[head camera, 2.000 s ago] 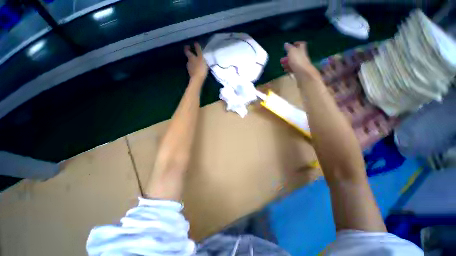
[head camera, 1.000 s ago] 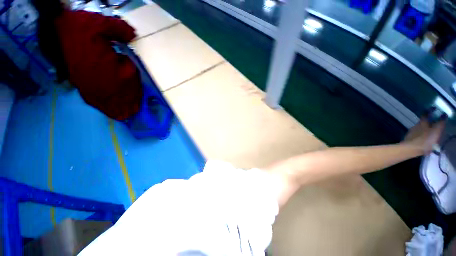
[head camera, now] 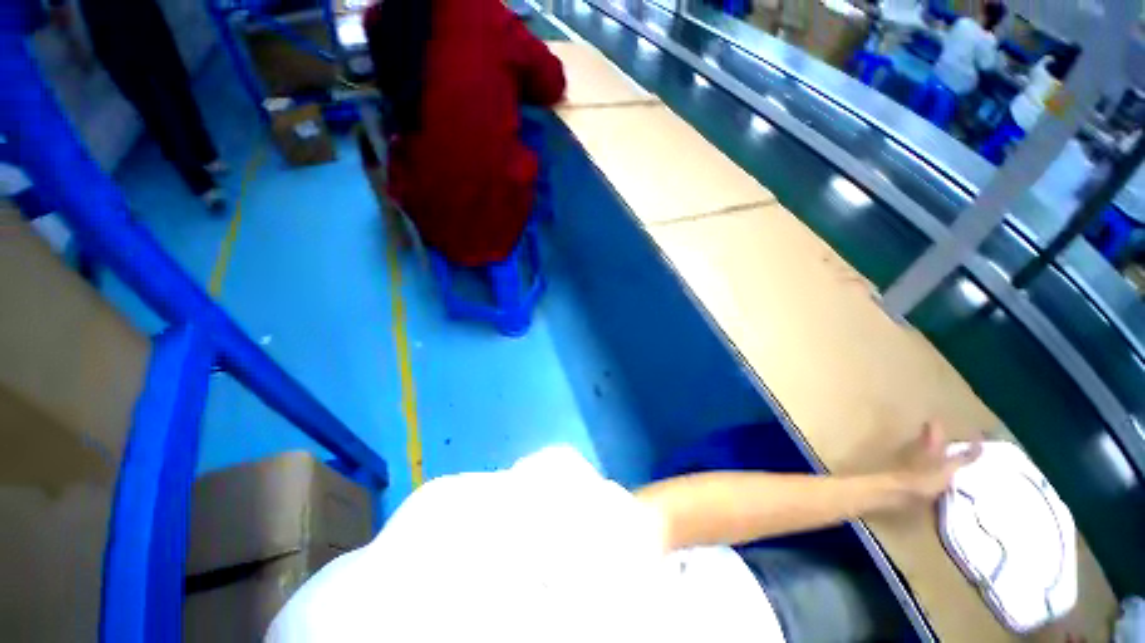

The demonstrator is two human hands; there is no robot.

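Note:
A white many-sided panel [head camera: 1015, 538] with a thin dark wire loop lies over the cardboard-covered bench [head camera: 804, 302] at the lower right. My left hand [head camera: 932, 467] reaches across from the left and holds the panel's upper left edge, thumb raised; the fingertips are blurred. A small skin-coloured bit shows at the bottom edge below the panel, too little to tell my right hand's state. A crumpled white wad [head camera: 1131, 623] is cut off in the lower right corner.
The dark green conveyor [head camera: 866, 239] runs beyond the bench, with a grey post [head camera: 992, 201] at its edge. A person in red [head camera: 465, 138] sits on a blue stool [head camera: 500, 295]. A blue frame [head camera: 157, 465] and cardboard boxes [head camera: 283, 509] stand at the left.
The view has swung left to the aisle. The panel has come from the conveyor onto the bench side, and my left hand, earlier just off it, is now on its edge. The caulking gun is out of view.

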